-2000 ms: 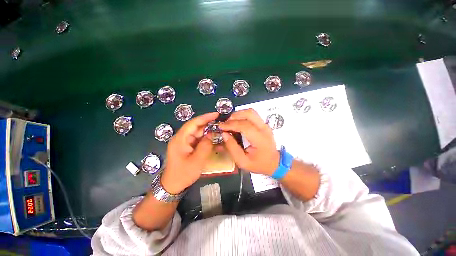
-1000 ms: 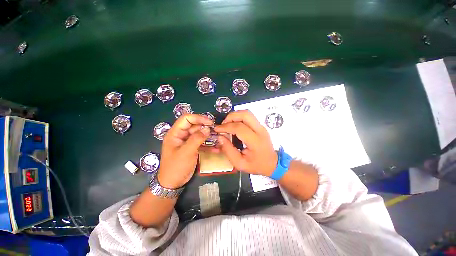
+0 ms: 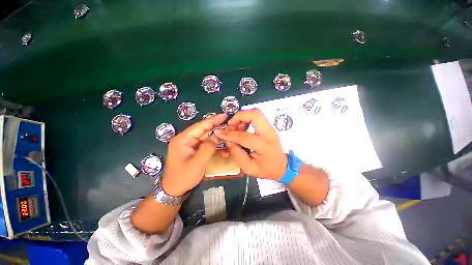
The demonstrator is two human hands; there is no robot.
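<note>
My left hand (image 3: 189, 155) and my right hand (image 3: 259, 146) meet in the middle, both fingertips pinched on a small round component (image 3: 219, 135). The fingers hide most of it. It is held just above the far part of a tan work block (image 3: 222, 166) with a reddish edge. Another round component shows partly behind my fingertips. More round metal-faced components, such as one (image 3: 230, 105) just beyond my hands, lie in loose rows. One (image 3: 151, 165) lies left of my left hand, with a small white block (image 3: 131, 170) beside it.
A white sheet (image 3: 336, 140) with printed shapes lies right of the block. A blue-and-white box (image 3: 23, 181) with red displays stands left, with a cable. A pale tape strip (image 3: 215, 204) lies at the near edge. The green belt (image 3: 222, 41) beyond carries components. A brown-yellow strip (image 3: 328, 62) lies near it.
The belt components have shifted right. My hands stay together over the block, with small finger movements on the component. The whole view has shifted slightly.
</note>
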